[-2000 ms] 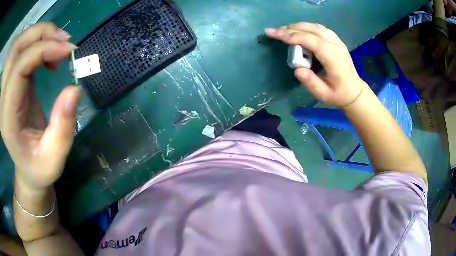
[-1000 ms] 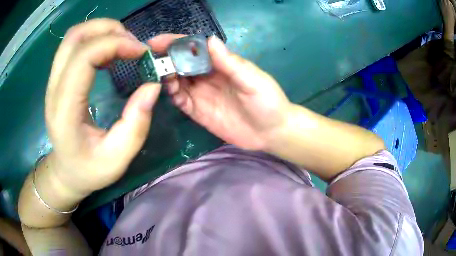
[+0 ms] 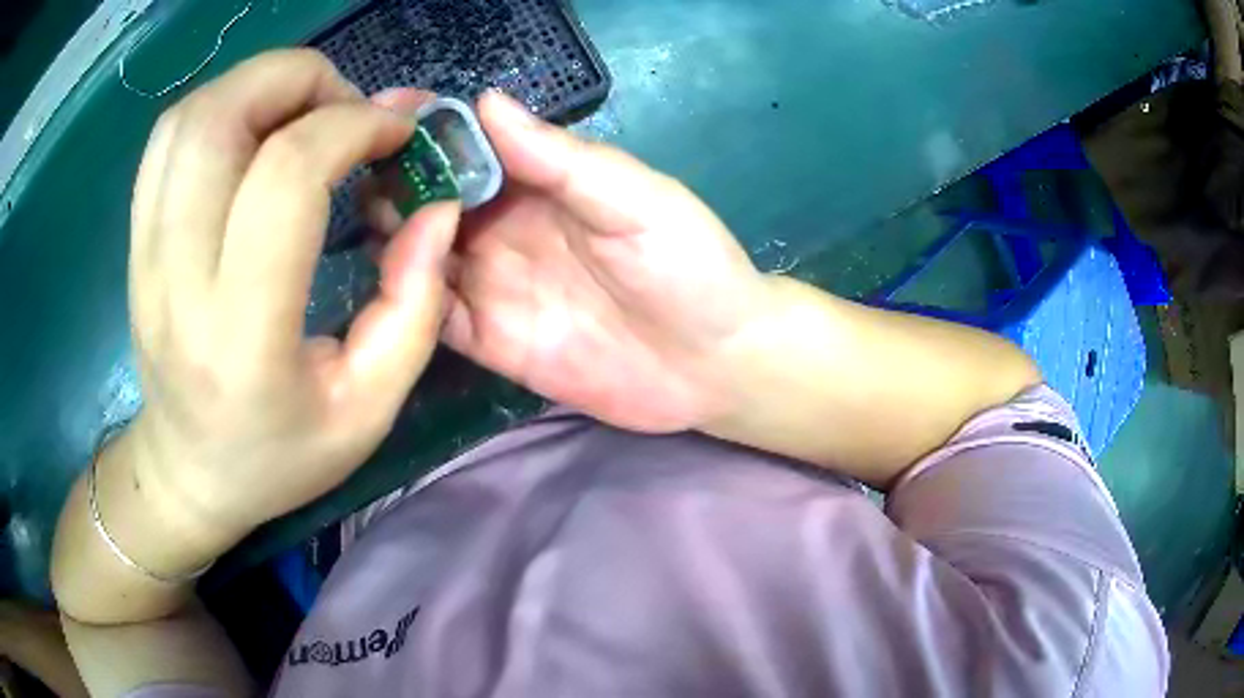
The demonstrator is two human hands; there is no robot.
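My left hand (image 3: 273, 300) pinches a small green circuit board (image 3: 426, 167) between thumb and fingertips. My right hand (image 3: 600, 259) holds a pale rounded-square housing (image 3: 480, 161) with its open side towards the board. The board is tilted at the housing's opening, with one edge at or inside the rim; how deep it sits cannot be told. The board's white connector is hidden. Both hands are above the near edge of the black screw tray (image 3: 566, 68).
Dark specks lie on the tray. A thin pale wire (image 3: 205, 66) curves on the green bench (image 3: 819, 123) at the upper left. Clear plastic film (image 3: 941, 8) lies at the top edge. A blue stool (image 3: 1085, 341) stands at the right beyond the bench edge.
My right hand first came from the right with the housing to my left hand. Since then the housing has turned its open side to the board, and the connector has gone out of sight.
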